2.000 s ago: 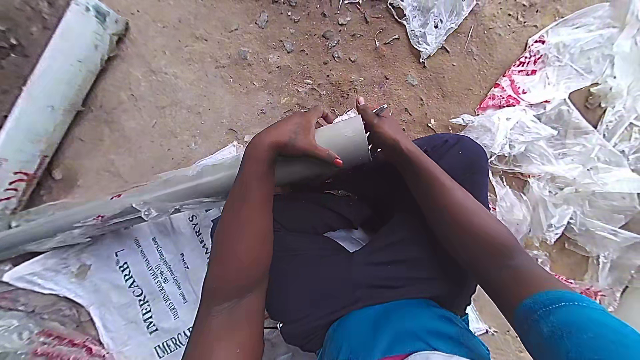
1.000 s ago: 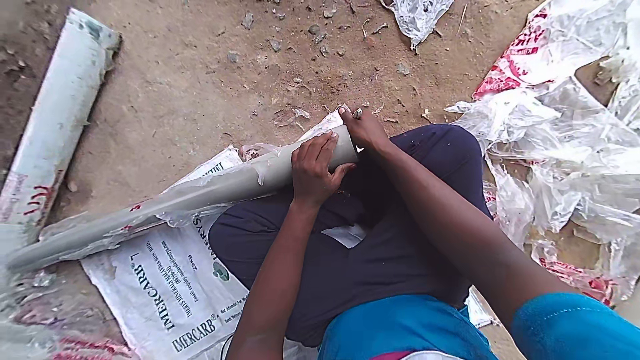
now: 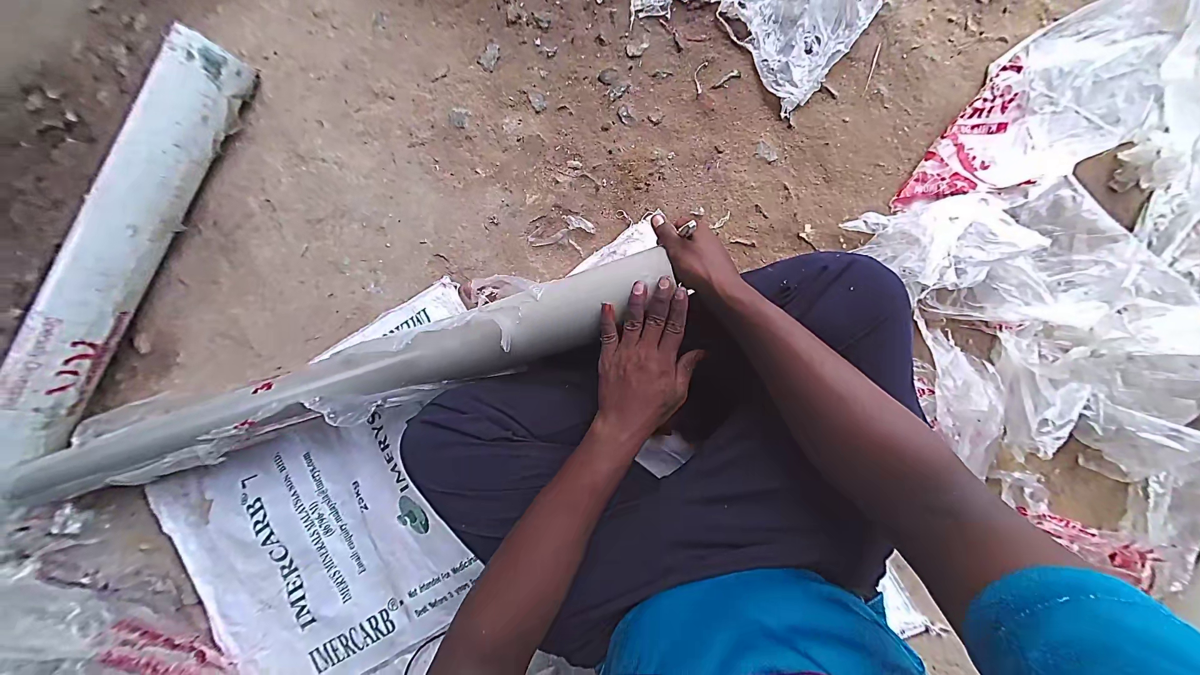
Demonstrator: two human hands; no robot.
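A long grey plastic pipe [image 3: 553,314], partly wrapped in torn clear film, runs from the lower left up to its near end at my lap. My left hand [image 3: 647,352] lies on the pipe near that end, fingers together and flat along its side, not wrapped around it. At the pipe's end rim is my right hand [image 3: 692,251], its fingers curled, with a small object showing between them; what it is cannot be made out. Torn clear film [image 3: 412,361] clings to the pipe's middle.
A printed white woven sack [image 3: 319,525] lies beneath the pipe and my legs. Another whitish pipe [image 3: 122,225] rests at the left. Crumpled clear plastic film [image 3: 1022,281] with red print covers the right side, and more film [image 3: 806,42] lies ahead on the bare soil.
My left hand was wrapped over the pipe from above; now it lies flatter against the near side. My right hand stays at the pipe's end.
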